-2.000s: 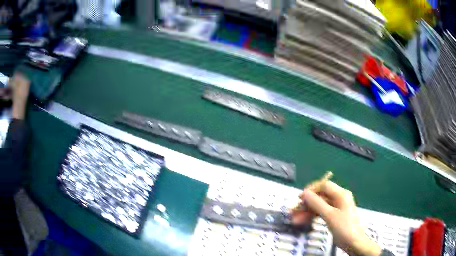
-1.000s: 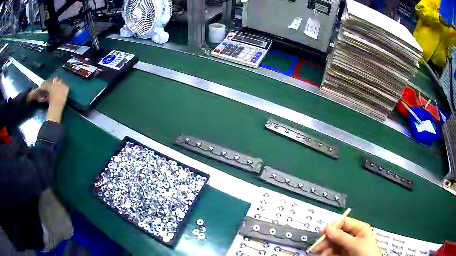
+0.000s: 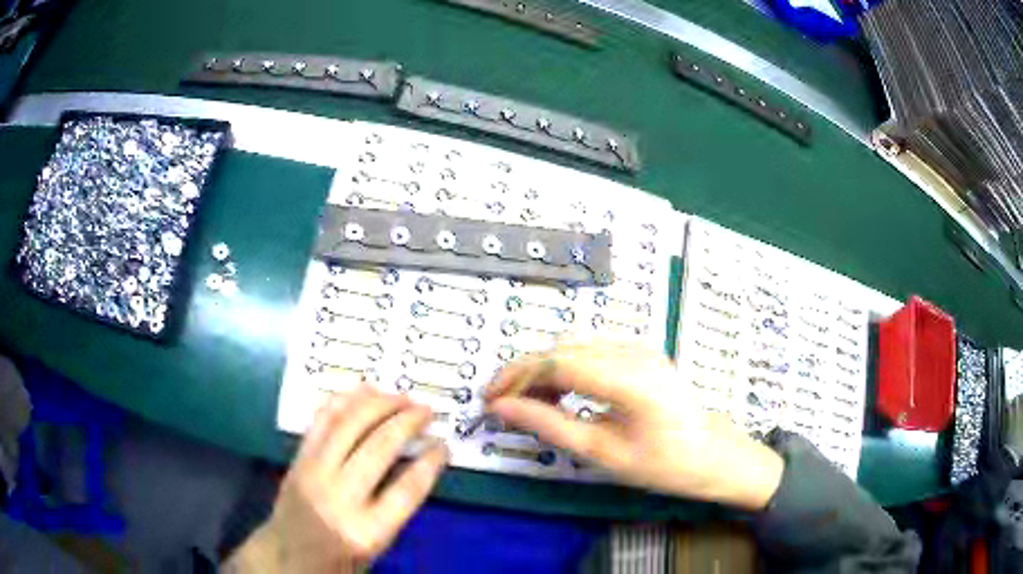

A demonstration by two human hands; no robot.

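A white slotted board (image 3: 303,387) with rows of dumbbell-shaped slots lies in front of me. A dark fixture strip (image 3: 422,260) with a row of round silver positions lies across its upper part. My left hand (image 3: 359,477) is at the board's lower left edge, fingers apart, with nothing visible in it. My right hand (image 3: 611,415) is over the lower middle of the board, palm down, fingertips close together. A small dark or silver item shows at those fingertips, but blur hides whether they grip it. The pick stick cannot be made out.
A black tray of small silver parts (image 3: 112,224) is at left, with loose rings (image 3: 221,252) beside it. A second slotted board (image 3: 774,348) and a red bin (image 3: 918,364) are at right. Fixture strips (image 3: 516,119) lie on the green belt. Stacked boards (image 3: 954,101) stand upper right.
The view has tilted down and shifted right. My left hand has come into view. My right hand has moved off the fixture strip to the board's lower part, and its pale stick no longer shows.
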